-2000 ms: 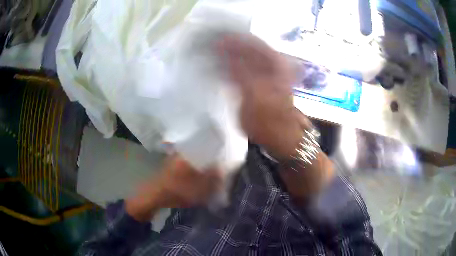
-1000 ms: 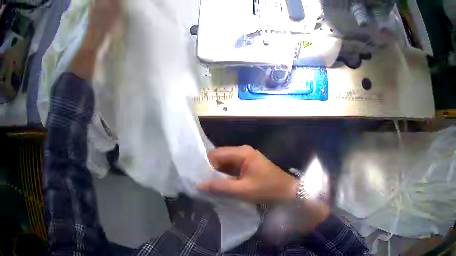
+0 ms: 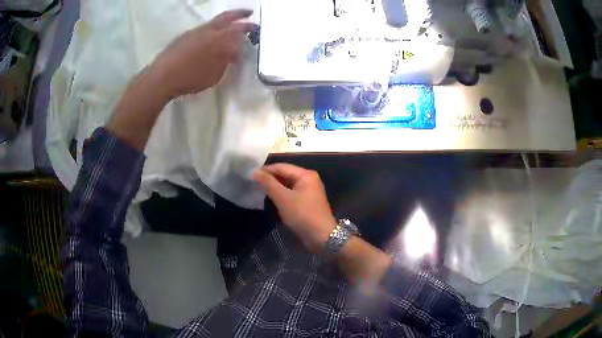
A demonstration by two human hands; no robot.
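A white garment piece point(image 3: 234, 142) hangs over the table's front edge, left of the machine, with more loose white pieces point(image 3: 109, 39) around and behind it. My left hand point(image 3: 208, 56) is over the cloth beside the machine head, its fingers spread and holding nothing that I can see. My right hand point(image 3: 294, 191) pinches the garment piece's right edge between thumb and fingers, just below the table edge. The overlock machine point(image 3: 297, 46) is washed out by lamp glare. The needle area point(image 3: 369, 96) and blue plate point(image 3: 422, 115) lie right of the cloth.
A tied bundle point(image 3: 488, 244) of white pieces lies right of my lap, with a narrow strip point(image 3: 527, 231) across it. A ruler marking point(image 3: 297, 123) runs near the table edge point(image 3: 422, 144). A yellow-railed rack point(image 3: 39, 251) stands at the lower left. A pale panel point(image 3: 175, 277) is below the cloth.
My left hand has come from the far upper left towards the machine head. My right hand has moved up and slightly left. The cloth's lower end has risen off my lap.
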